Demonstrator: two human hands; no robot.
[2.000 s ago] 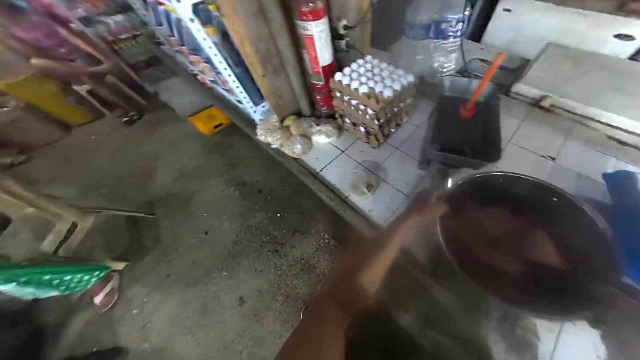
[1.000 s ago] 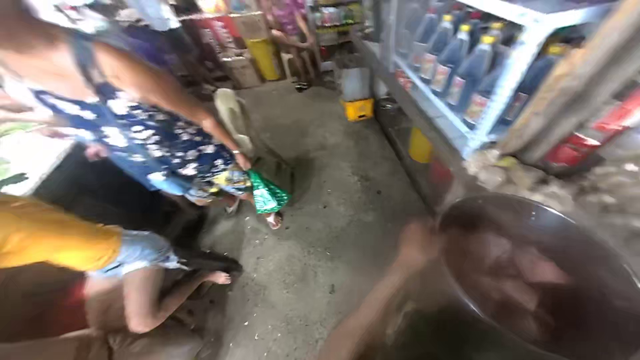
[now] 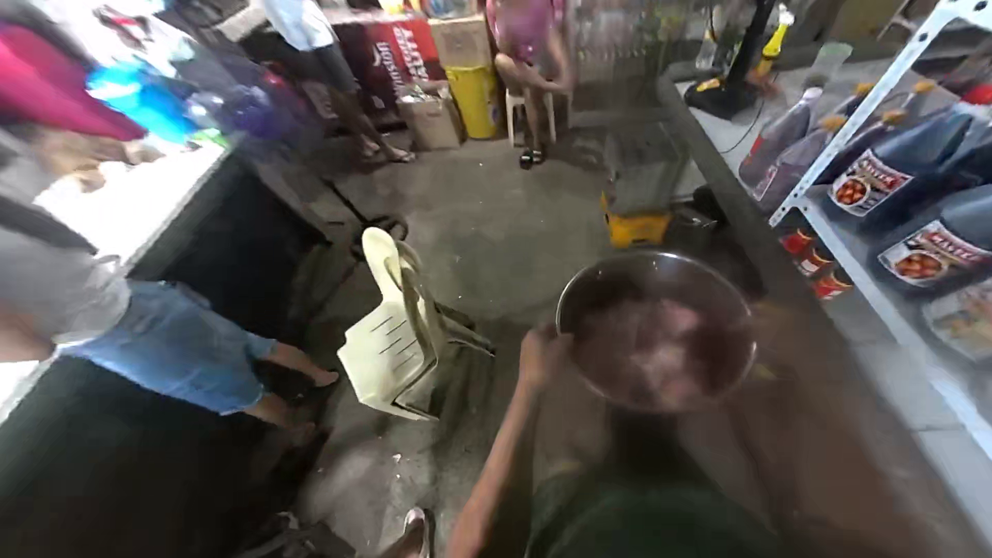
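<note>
A round metal basin [image 3: 570, 294] is held out in front of me, with dark reddish liquid and pieces of raw meat [image 3: 666, 356] inside. My left hand [image 3: 542, 356] grips its left rim. At the right side of the basin, my right hand [image 3: 763, 341] is badly blurred, and its fingers cannot be made out; its hold on the rim does not show clearly.
A cream plastic chair [image 3: 391, 341] stands to the left on the concrete floor. Shelves of bottles [image 3: 876, 182] line the right side. A yellow crate [image 3: 635, 229] lies beyond the basin. People stand at the left counter [image 3: 186, 182]; another sits at the back.
The view has swung far round, from the tiled counter with egg trays to the open floor. The basin has moved with me off the counter area, my left hand still at its rim.
</note>
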